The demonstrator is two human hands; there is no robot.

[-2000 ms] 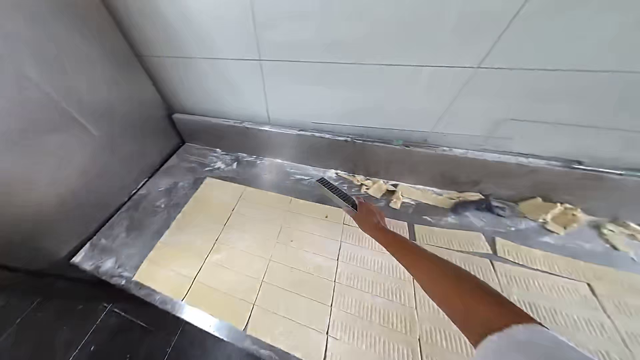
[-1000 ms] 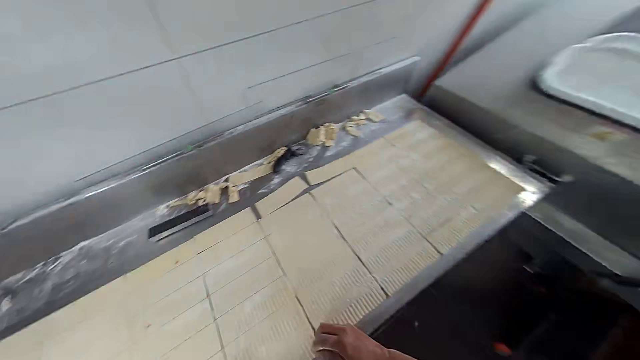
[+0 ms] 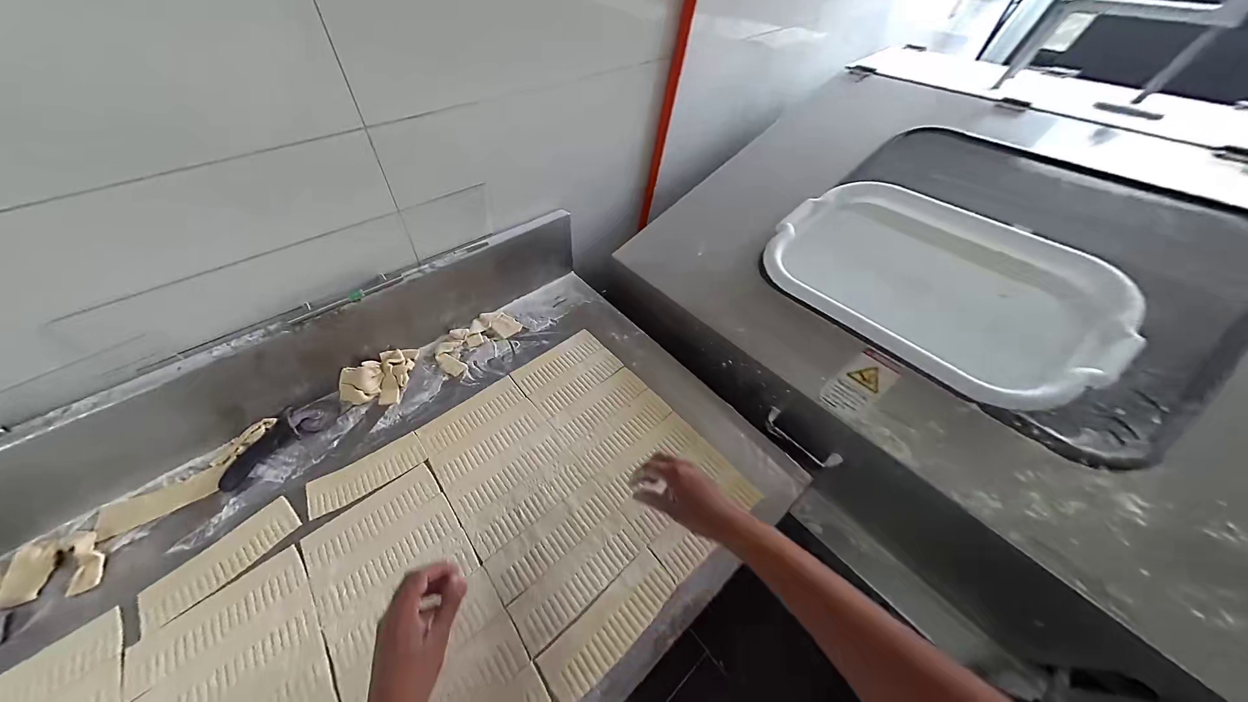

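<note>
Rows of flat dough rectangles (image 3: 517, 487), scored with short slits, cover the steel worktop (image 3: 595, 317). My left hand (image 3: 424, 609) hovers over the dough at bottom centre, fingers curled; whether it holds something small cannot be told. Farther right, my right hand (image 3: 673, 492) is over the right-hand dough pieces, its fingers loosely bent and apart, with nothing seen in them. Dough scraps (image 3: 380, 378) lie along the back of the worktop. Among them rests a dark-handled tool (image 3: 255, 453), its kind unclear.
A raised steel edge (image 3: 468, 273) runs along the tiled wall behind the worktop. At the right, a white plastic tray (image 3: 975, 292) sits on a floured steel machine top (image 3: 741, 263). A metal handle (image 3: 799, 444) sticks out from the machine's near side.
The view has swung right. Two seconds ago a hand held a dark, flat, slotted tool at the back of the worktop; one second ago that tool lay there. Both hands now show over the dough.
</note>
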